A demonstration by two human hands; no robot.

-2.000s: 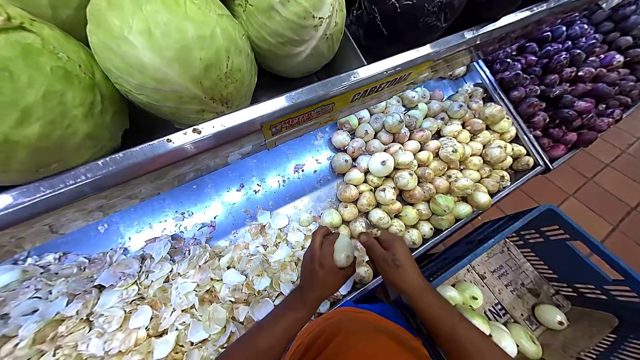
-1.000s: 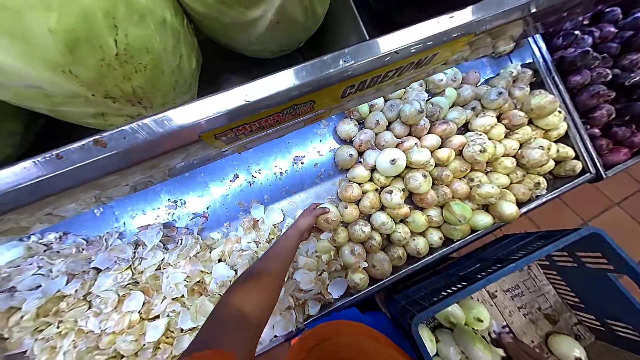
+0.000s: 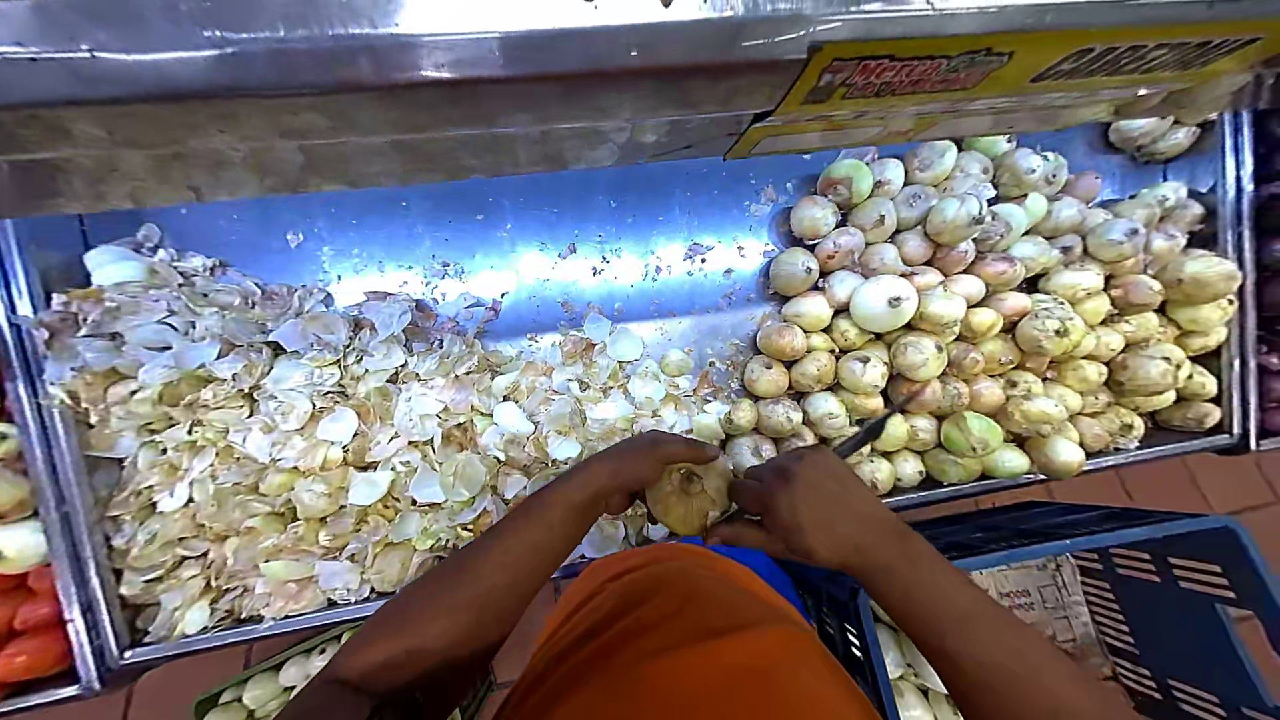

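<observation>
My left hand (image 3: pixel 648 468) holds a yellow-brown onion (image 3: pixel 690 497) at the front edge of the metal bin, its dry root or stem end facing up. My right hand (image 3: pixel 805 505) touches the onion's right side and grips a knife (image 3: pixel 878 428), whose dark blade points up and right over the heap; its handle is hidden in the hand. Just beyond, a pile of whole onions (image 3: pixel 1050 330) fills the bin's right part. Loose papery onion skins (image 3: pixel 340 470) cover the left part.
A blue plastic crate (image 3: pixel 1160 560) with onions and cardboard stands at the lower right. A green crate (image 3: pixel 270 690) of peeled onions is at the lower left, near red vegetables (image 3: pixel 35 630). A metal shelf edge (image 3: pixel 400 60) with a yellow sign (image 3: pixel 1000 80) overhangs the bin.
My left hand was reaching to the onion pile and now holds an onion. My right hand has come up from the blue crate to meet it. The view has shifted.
</observation>
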